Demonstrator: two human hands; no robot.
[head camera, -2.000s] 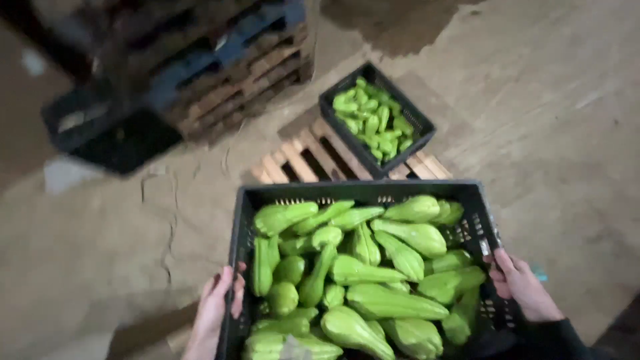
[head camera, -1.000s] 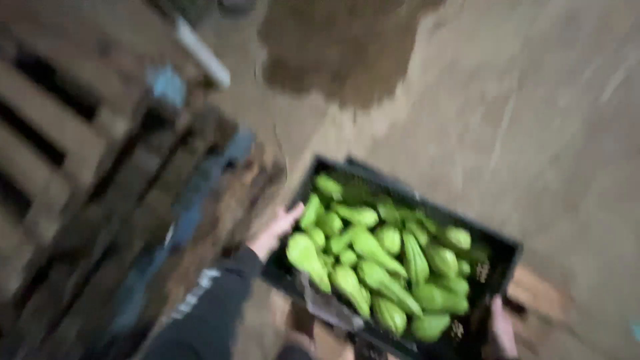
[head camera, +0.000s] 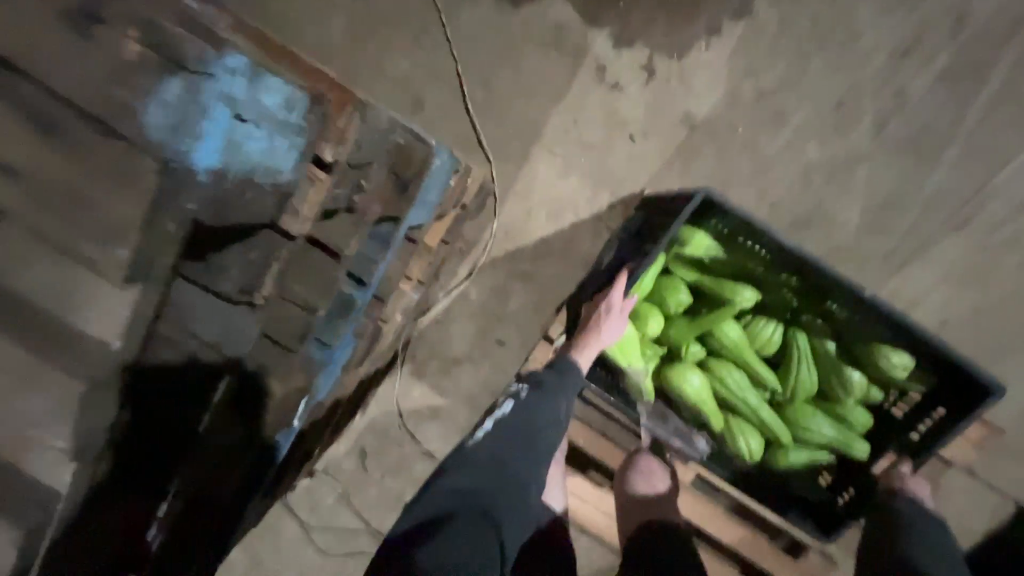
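Note:
A black plastic crate (head camera: 848, 296) holding many light green chayote-like vegetables (head camera: 744, 400) sits tilted across the view at the right, over a wooden pallet. My left hand (head camera: 604, 320) grips its left end wall, fingers over the rim. At the crate's lower right corner is my right hand (head camera: 904, 480), partly hidden by its dark sleeve and blurred; its fingers are at the crate's edge. The dark wall of another crate seems to show just beneath, at the left end.
A stack of worn wooden pallets (head camera: 320, 264) with blue paint stands at the left. A thin cord (head camera: 484, 160) runs along the concrete floor beside it. The slatted wooden pallet (head camera: 720, 512) lies under the crate, near my legs.
The crate of green vegetables, earlier held in front of me, is now over the pallet where a similar filled crate stood. Both hands remain at its ends. The view has swung strongly.

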